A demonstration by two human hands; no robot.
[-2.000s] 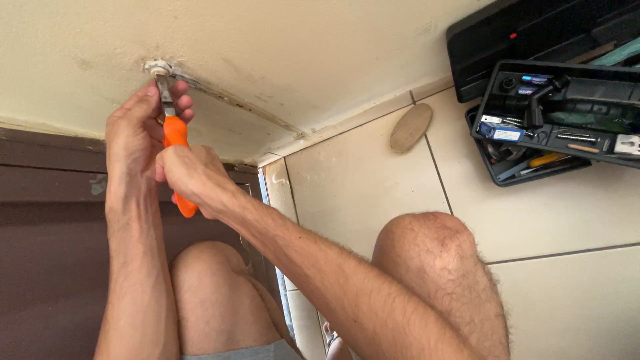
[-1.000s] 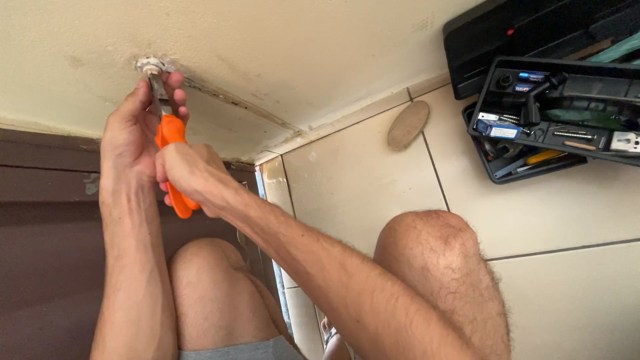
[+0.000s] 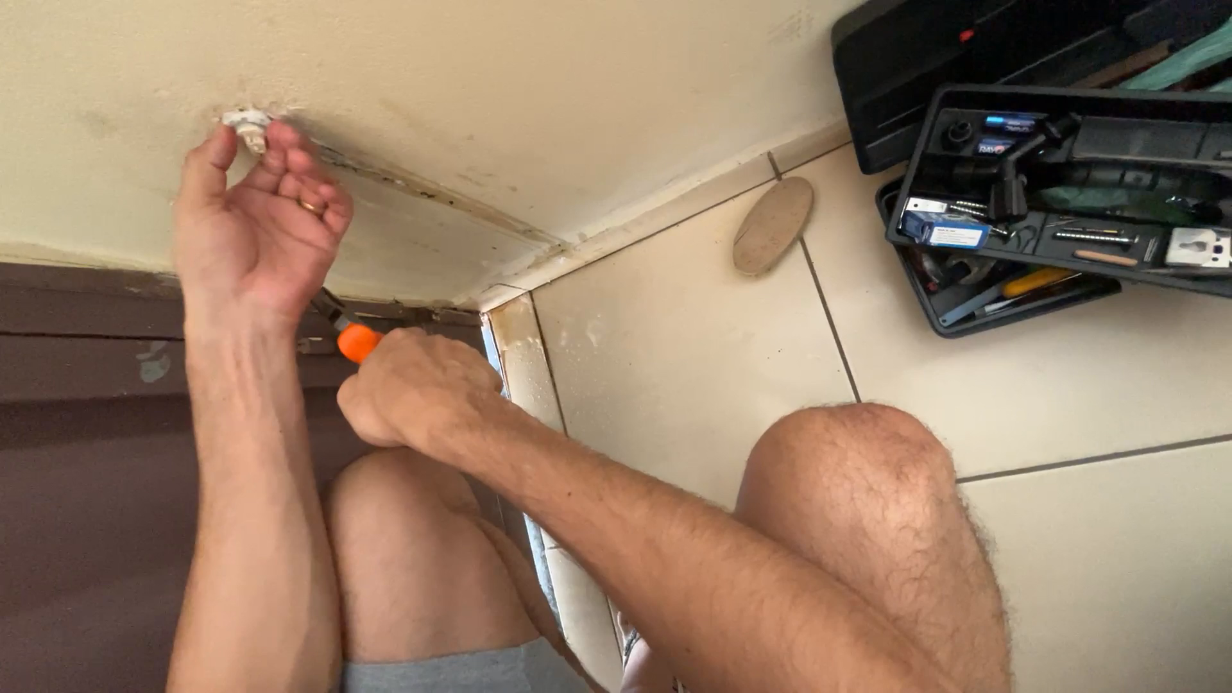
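A small whitish fitting (image 3: 253, 138) sticks out of a rough hole in the cream wall at the upper left. My left hand (image 3: 265, 217) is raised around it, thumb on one side and fingers on the other; whether the fingertips press on it cannot be told. Lower and to the right, my right hand (image 3: 423, 385) is closed on the orange handle of a hand tool (image 3: 359, 342). The tool's metal end points up and left, partly hidden behind my left wrist, away from the fitting.
An open black toolbox (image 3: 1059, 255) with batteries, drill bits and a yellow-handled tool stands at the upper right. An oval tan object (image 3: 774, 226) lies on the tiled floor near the wall. Dark brown slatted panelling (image 3: 87, 385) is at the left. My knees are below.
My right hand has drawn the orange-handled tool away from the fitting, down and to the right. My left hand stays by the fitting, its palm now more in view.
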